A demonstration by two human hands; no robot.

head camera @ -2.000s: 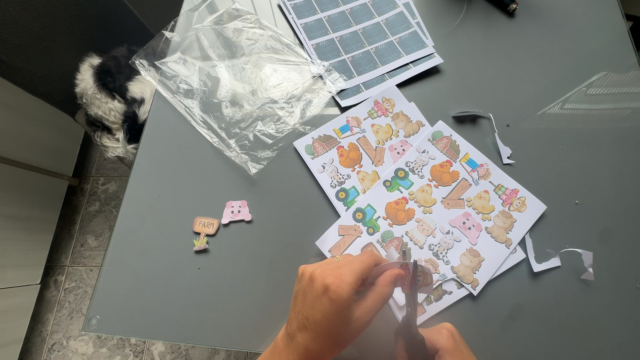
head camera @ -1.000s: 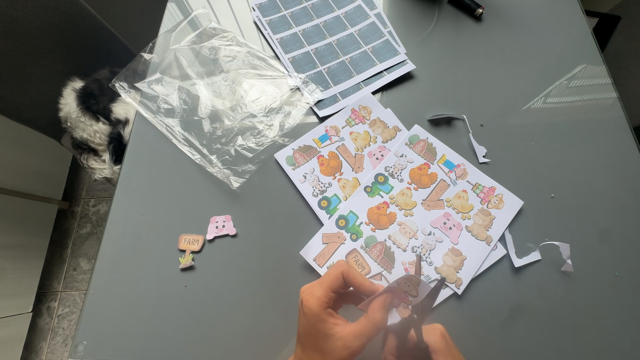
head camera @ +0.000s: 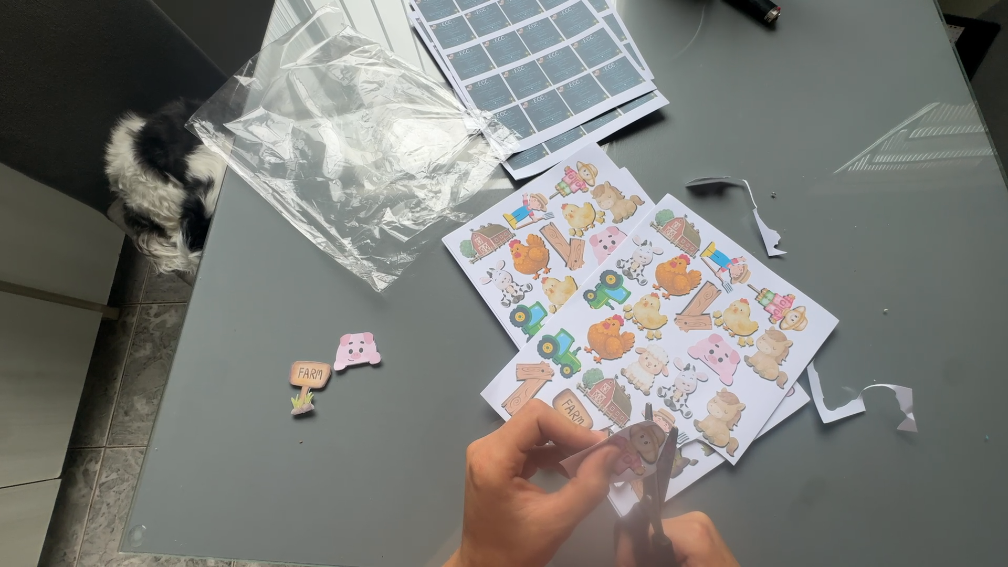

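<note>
My left hand (head camera: 531, 480) pinches a small paper piece (head camera: 630, 453) printed with a hatted figure, partly covered by the fingers. Scissors (head camera: 655, 488) are gripped in my right hand (head camera: 683, 542), low in the view, with their blades apart at the right edge of that piece. Under and beyond the hands lie overlapping sheets of farm stickers (head camera: 669, 315), with hens, tractors, barns, pigs and horses. Two cut-out pieces, a pink pig face (head camera: 358, 350) and a brown farm sign (head camera: 309, 376), rest on the glass table to the left.
A crumpled clear plastic bag (head camera: 354, 142) and sheets of dark printed labels (head camera: 543, 71) lie farther back. Curled white paper scraps (head camera: 760, 216) are on the right, with another (head camera: 839, 413) below. A black-and-white furry animal (head camera: 161, 185) is beyond the table's left edge.
Both hands stay over the lower sheets while the held piece has turned, and its printed figure shows more plainly than two seconds ago. The view has shifted somewhat.
</note>
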